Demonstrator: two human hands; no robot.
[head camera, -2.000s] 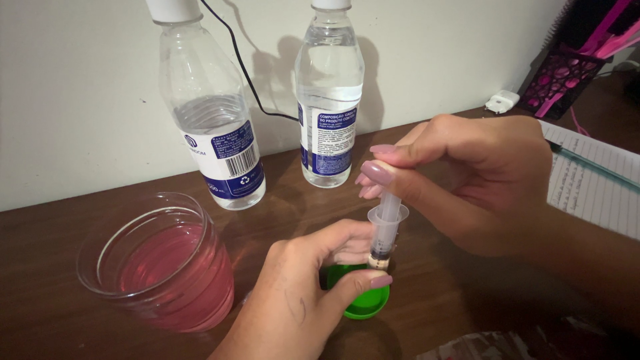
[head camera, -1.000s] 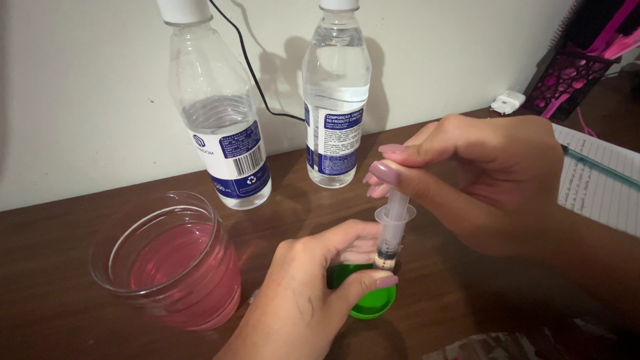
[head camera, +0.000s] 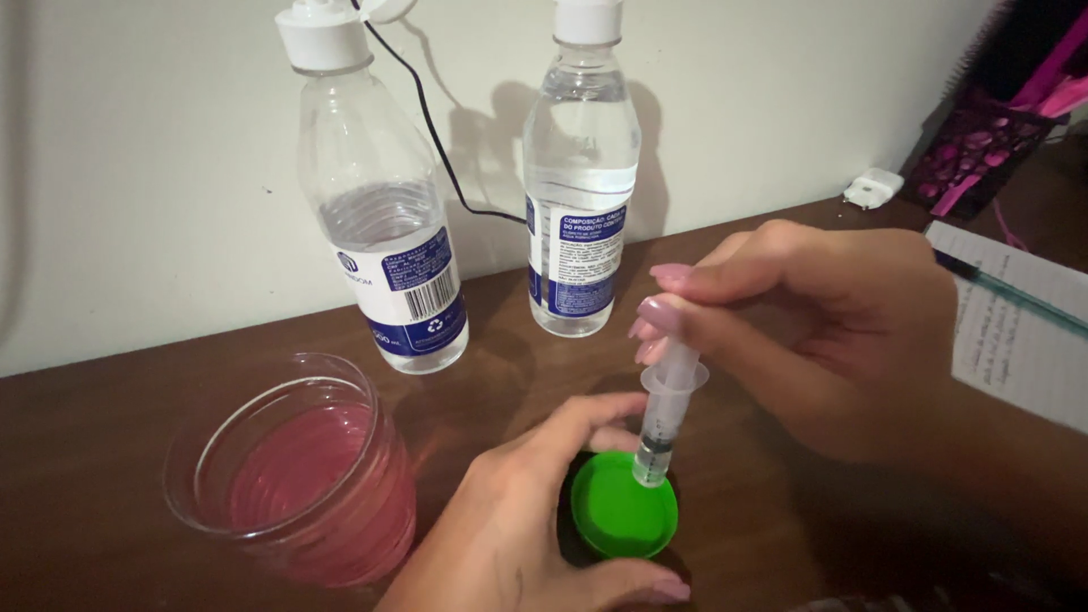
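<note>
Between thumb and fingers, my right hand pinches the plunger end of a clear plastic syringe. The syringe points down, its lower end over the inner edge of a small round green cap or dish. Some clear liquid seems to sit in the barrel below the dark plunger seal. My left hand curves around the green dish from the left, thumb in front and fingers behind; whether it touches the dish is hard to tell. Left of that hand stands a clear cup of pink-red liquid.
Two labelled clear plastic bottles stand near the wall, the left one with its flip cap up. A black cable runs behind them. At right are a white plug adapter, a written notebook page with a teal pen, and a patterned holder.
My left fingers and thumb, earlier at the syringe's lower end, have let go of it and spread around the green dish. The right hand still holds the syringe.
</note>
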